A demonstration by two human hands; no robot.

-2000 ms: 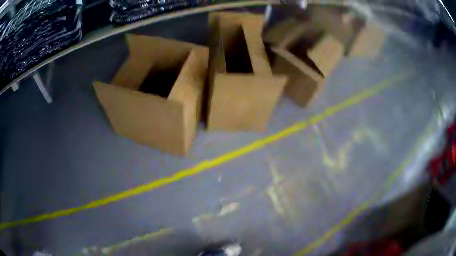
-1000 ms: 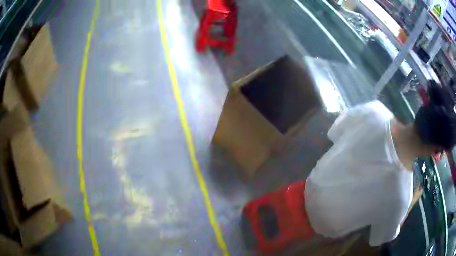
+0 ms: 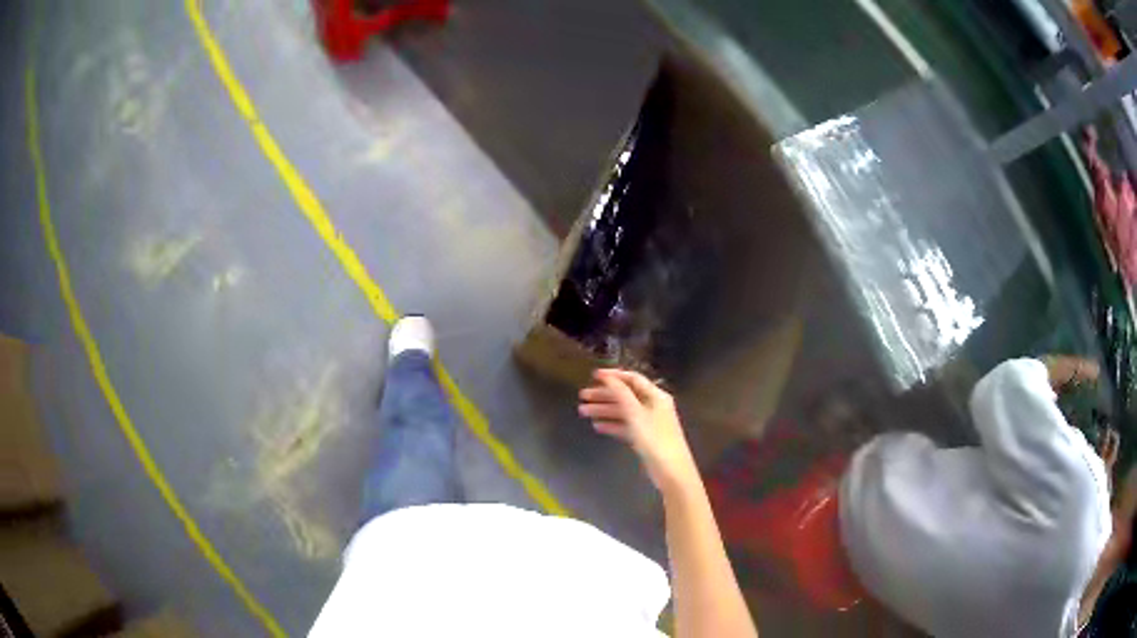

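My right hand [image 3: 636, 414] reaches in from the lower right, over the near edge of an open brown cardboard box [image 3: 736, 399]. Its fingers are loosely bent and slightly apart, and it holds nothing that I can see. I cannot tell whether the fingertips touch the box. Dark, shiny material [image 3: 599, 249], perhaps plastic, shows inside the box. My left hand is out of the picture.
A glossy clear tray or stack [image 3: 892, 249] lies on the green bench at right. A person in a white top [image 3: 973, 523] sits beside it by a red stool [image 3: 798, 530]. Another red stool [image 3: 374, 19] stands at the top. Yellow lines [image 3: 299, 187] cross the grey floor.
The view has turned from the boxes at left towards the single box by the bench and moved closer. My right hand, arm, white top and one leg have come into view.
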